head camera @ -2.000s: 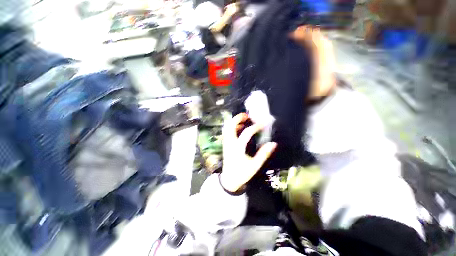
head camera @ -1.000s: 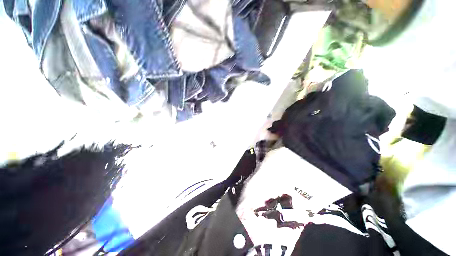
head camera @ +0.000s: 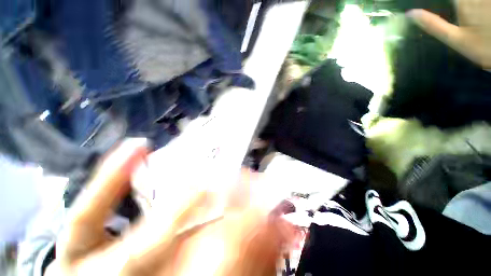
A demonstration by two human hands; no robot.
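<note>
My left hand [head camera: 177,232] is large, close to the camera and strongly blurred at the lower left. Its fingers look bent and spread; whether anything is between them is unclear. My right hand [head camera: 463,32] is at the upper right, cut off by the edge, with a finger pointing left beside dark cloth [head camera: 436,86]. Its grip cannot be made out. A dark bunched garment [head camera: 323,118] lies at the centre right, above black clothing with a white printed pattern [head camera: 395,218].
Blue denim garments [head camera: 97,54] with grey-white insides are heaped at the upper left. A white table edge [head camera: 274,43] runs down beside them. Green scraps [head camera: 309,48] lie past it. Pale yellow-green cloth [head camera: 404,143] and a grey-black garment [head camera: 447,178] are at the right.
The view has swung down from the work area to the lap. My left hand has come in large at the lower left, and my right hand shows at the upper right with dark cloth.
</note>
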